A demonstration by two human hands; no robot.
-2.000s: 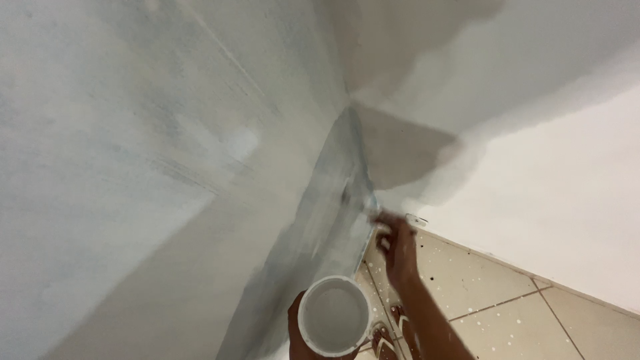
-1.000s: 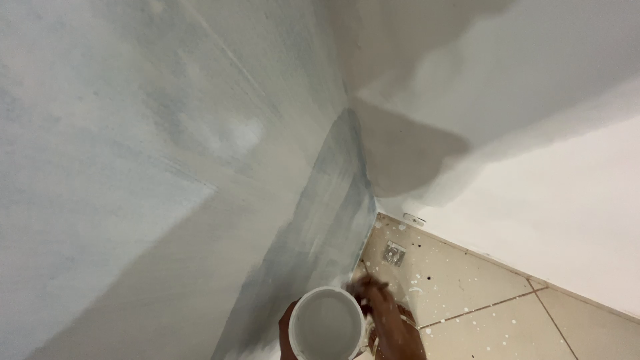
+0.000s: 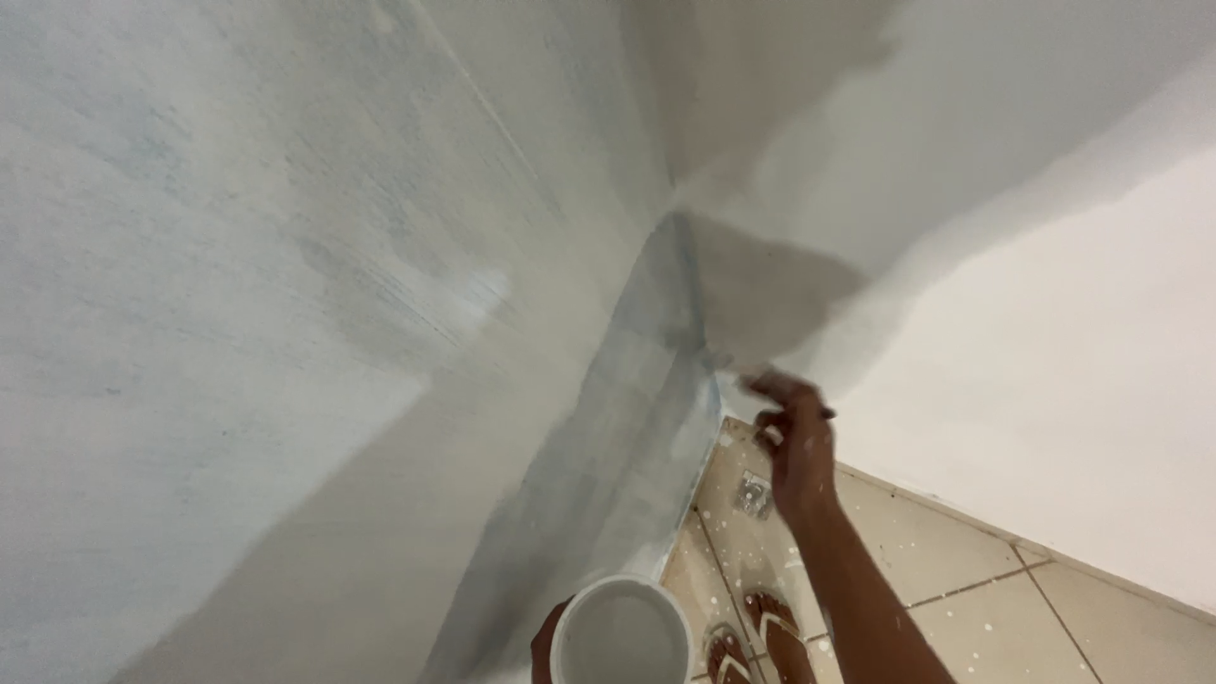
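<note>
At the bottom of the head view, my left hand (image 3: 542, 646) is wrapped round the left side of a white plastic tub (image 3: 622, 635) of pale paint; most of its fingers are hidden. My right hand (image 3: 791, 418), raised to the right of the tub, holds a blurred paintbrush (image 3: 727, 363), with its bristles at the wall corner, low down. The bristle tip looks to be on or very near the left wall (image 3: 608, 456), where a darker grey-blue patch shows. Whether the bristles touch cannot be told for sure.
On the right stands a white wall (image 3: 1045, 380), greyish higher up. The beige tiled floor (image 3: 959, 560) bears paint spots and a square metal floor drain (image 3: 753, 494) near the corner. Two feet in flip-flops (image 3: 774, 627) stand right of the tub.
My right hand has gone from beside the tub's rim, where it was one second ago, up to the wall corner with the brush. My left hand still holds the tub.
</note>
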